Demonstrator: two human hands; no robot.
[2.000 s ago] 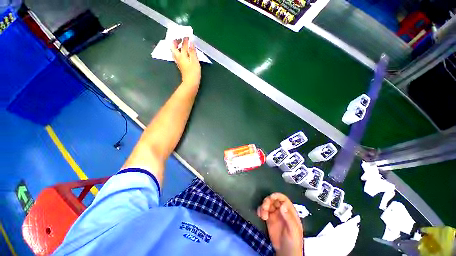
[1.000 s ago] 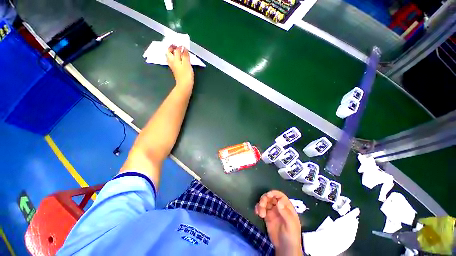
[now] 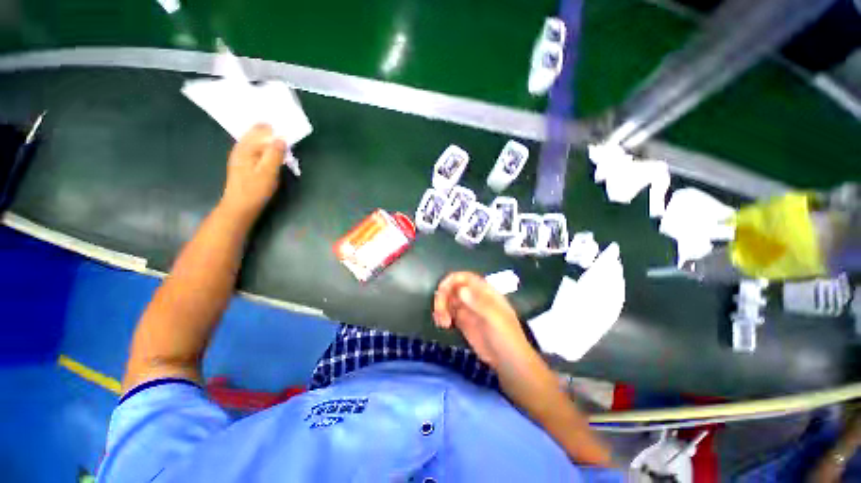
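Observation:
My left hand [image 3: 257, 162] grips white tissue paper [image 3: 247, 106] by its lower edge at the upper left of the bench. My right hand [image 3: 465, 304] is at the bench's near side with curled fingers; whether it holds anything cannot be told. A small white part [image 3: 502, 281] lies just beyond it. Several white adapter housings [image 3: 477, 224] with dark insides stand in a cluster right of centre. A red and white packet [image 3: 374, 245] lies left of them. More white tissue [image 3: 587, 307] lies right of my right hand.
A purple-blue strip [image 3: 555, 123] crosses behind the housings, with two joined-looking housings [image 3: 547, 58] beside it. Crumpled tissue [image 3: 697, 223] and a yellow-wrapped tool [image 3: 780, 238] lie at right, near white parts [image 3: 746, 319]. A dark tool lies at the far left edge.
The view has turned towards the right. My left hand now grips the tissue, which looks lifted; before, the hand rested on it. My right hand stays near the same bench spot.

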